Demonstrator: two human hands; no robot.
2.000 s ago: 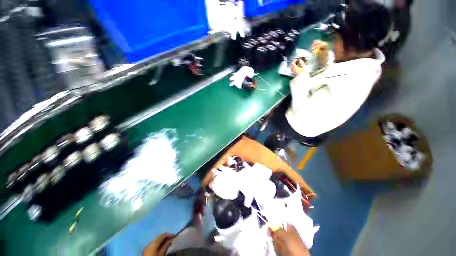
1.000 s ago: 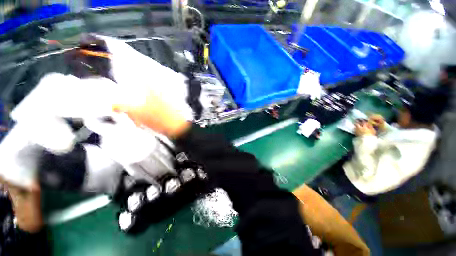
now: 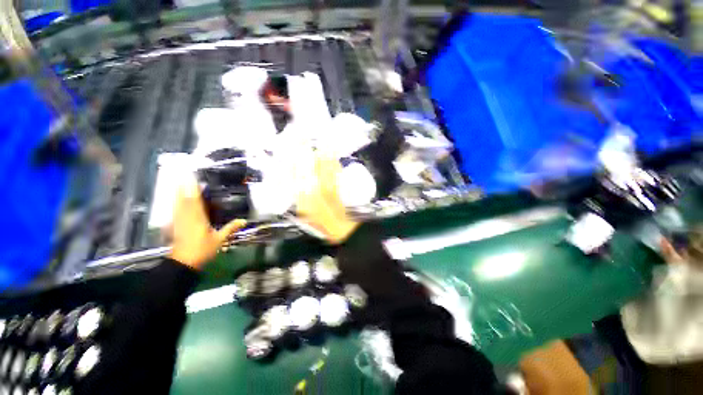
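Note:
A pile of white housings with black cups lies on the roller conveyor behind the bench rail, blurred and overexposed. My left hand is at the pile's near left side, fingers against a white housing beside a black cup. My right hand is at the pile's near right side, its fingers washed out against the white parts. I cannot tell how firmly either hand holds them.
Rows of black modules with silvery tops stand on the green bench, with more at the far left. Blue bins stand at both sides. White loops lie near my right sleeve. Another person's pale sleeve and a carton are at right.
The white housings have moved from the carton, up over the bench, to the conveyor, with both hands at them. The view has turned left and up towards the conveyor.

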